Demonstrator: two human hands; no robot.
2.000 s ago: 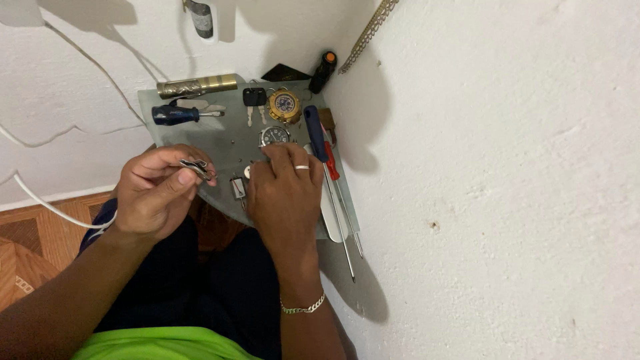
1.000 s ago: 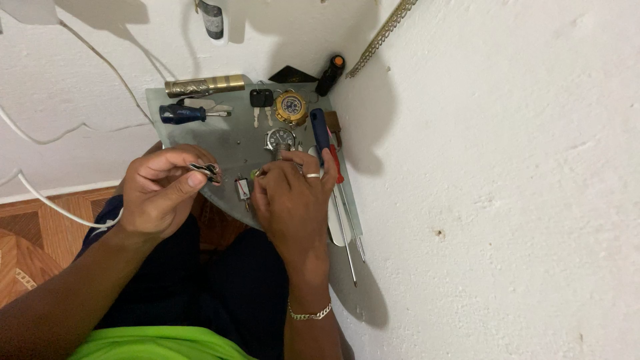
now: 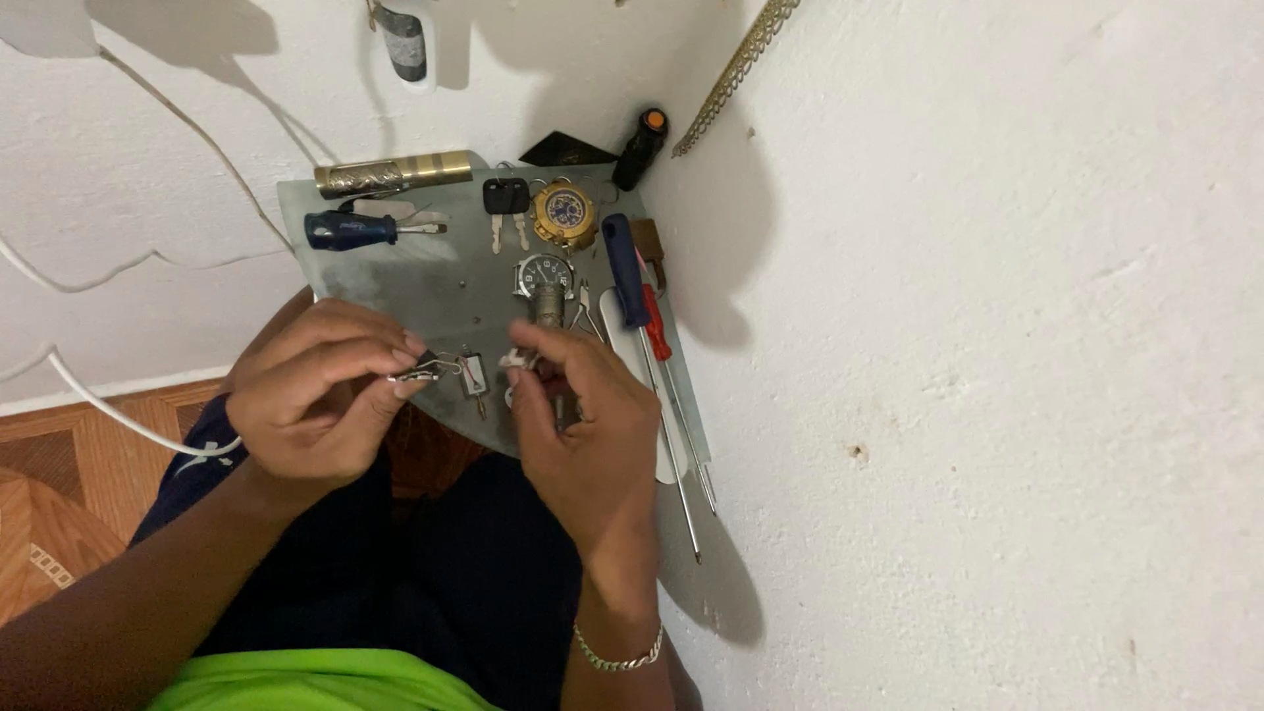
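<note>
Between the thumb and fingers of my left hand (image 3: pixel 321 395) is a small dark and silvery part (image 3: pixel 420 369), too small to name, with thin wires or a loop at its right end. A small metal-cased motor (image 3: pixel 474 377) with a thin shaft lies on the glass shelf just right of it. My right hand (image 3: pixel 588 425) pinches a small whitish piece (image 3: pixel 517 360) in its fingertips, above the shelf's front part. Beyond that hand lie a strapless round watch (image 3: pixel 544 276), a short metal cylinder (image 3: pixel 548 305) and small pliers (image 3: pixel 587 310).
On the glass shelf (image 3: pixel 395 281) are a blue screwdriver (image 3: pixel 351 230), a brass-coloured lighter case (image 3: pixel 395 175), keys (image 3: pixel 507 202), a gold watch (image 3: pixel 564 213) and a padlock (image 3: pixel 647 242). Long blue-handled (image 3: pixel 626 272) and red-handled (image 3: pixel 655 324) screwdrivers overhang the right edge beside the wall (image 3: pixel 938 346).
My right hand has lifted from the small things near the watch and now holds a whitish piece nearer my left hand. The left hand keeps its small part.
</note>
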